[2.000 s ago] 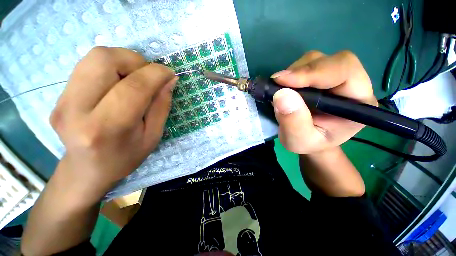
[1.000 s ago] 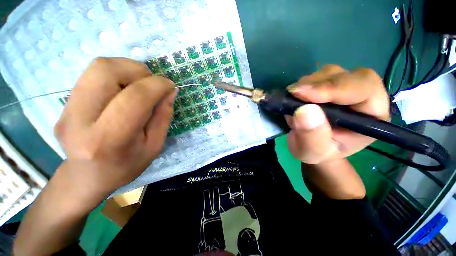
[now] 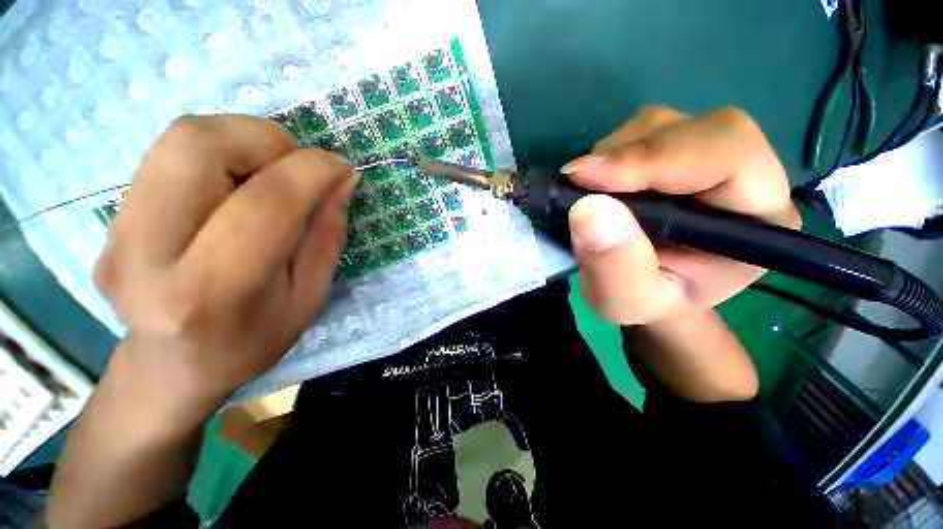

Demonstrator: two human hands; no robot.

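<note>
The green PCB panel (image 3: 398,114) lies on whitish bubble wrap (image 3: 248,52), its left part mostly hidden under my left hand. My left hand (image 3: 222,227) pinches thin solder wire (image 3: 379,163) between thumb and fingers; its tail runs off to the left edge. My right hand (image 3: 672,207) holds the black soldering iron (image 3: 744,232) like a pen. The iron tip (image 3: 445,170) points left over the panel, at or very near the wire's end. Whether the tip touches a pad cannot be told.
Green-handled pliers (image 3: 846,93) lie on the dark green bench (image 3: 641,52) at upper right, beside black cables and crumpled white paper (image 3: 889,186). A white parts tray (image 3: 36,393) is at lower left. A brown box (image 3: 259,418) and metal racking (image 3: 827,403) are below the bench edge.
Since one second ago, the iron and my right hand have moved left and slightly up, bringing the tip to the wire's end. The panel appears slightly higher and further left.
</note>
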